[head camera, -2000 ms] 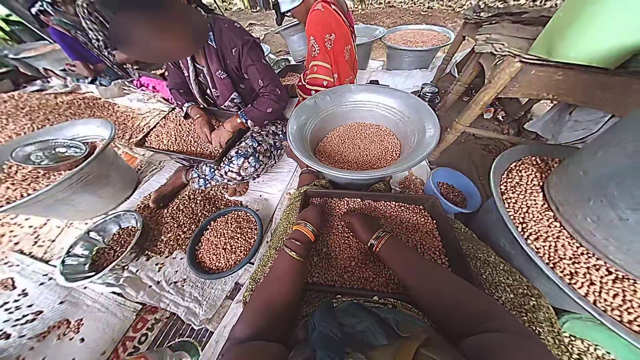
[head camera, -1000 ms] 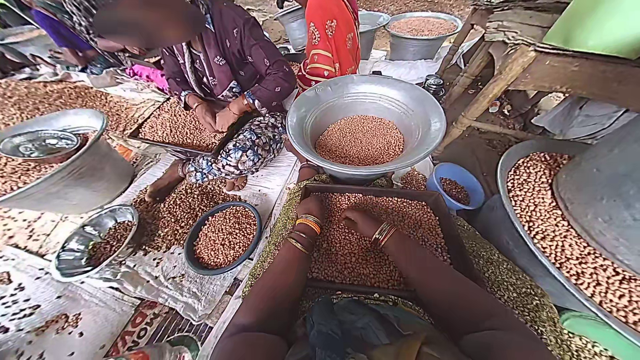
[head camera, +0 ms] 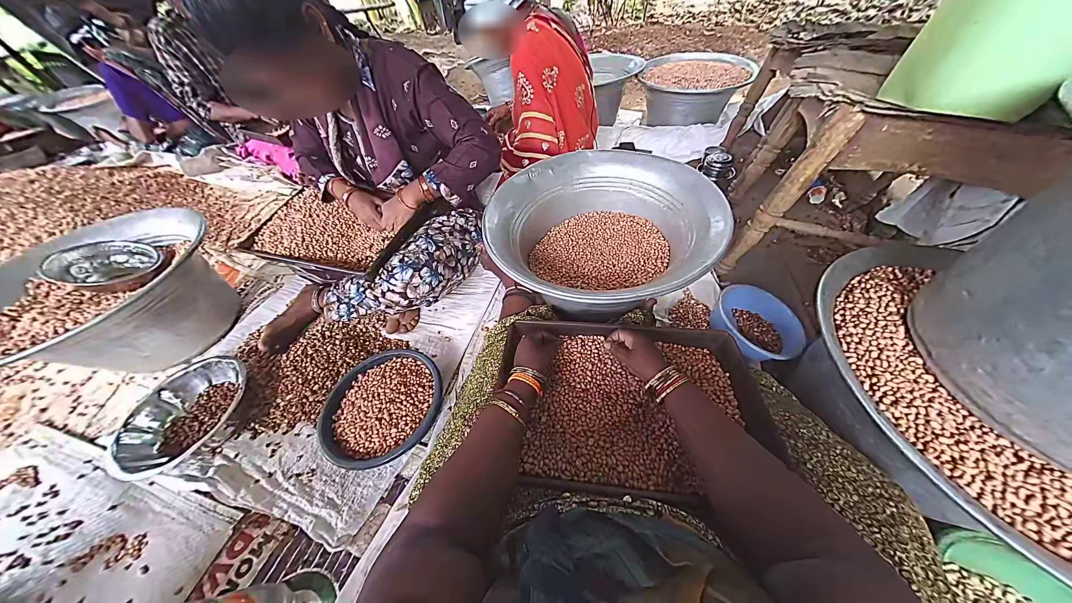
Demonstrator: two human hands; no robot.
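A dark rectangular tray (head camera: 758,410) full of reddish-brown nuts or seeds (head camera: 603,419) rests on my lap. My left hand (head camera: 536,350) is at its far left corner, fingers curled near the rim. My right hand (head camera: 636,353) lies near the far edge, its fingers bent down at the nuts. Whether either hand holds a nut is too small to tell. Bangles circle both wrists. Just beyond the tray stands a wide metal basin (head camera: 502,226) with more nuts in its bottom.
A blue plastic bowl (head camera: 783,314) and a large metal basin (head camera: 837,293) are at the right. On the left are a dark round bowl (head camera: 331,440), a steel bowl (head camera: 126,456) and another basin (head camera: 180,314). A co-worker (head camera: 419,126) sits beyond with a tray.
My left hand has moved toward the tray's far left corner. My right hand has shifted a little toward the far edge. The co-worker's hands have come together over their tray.
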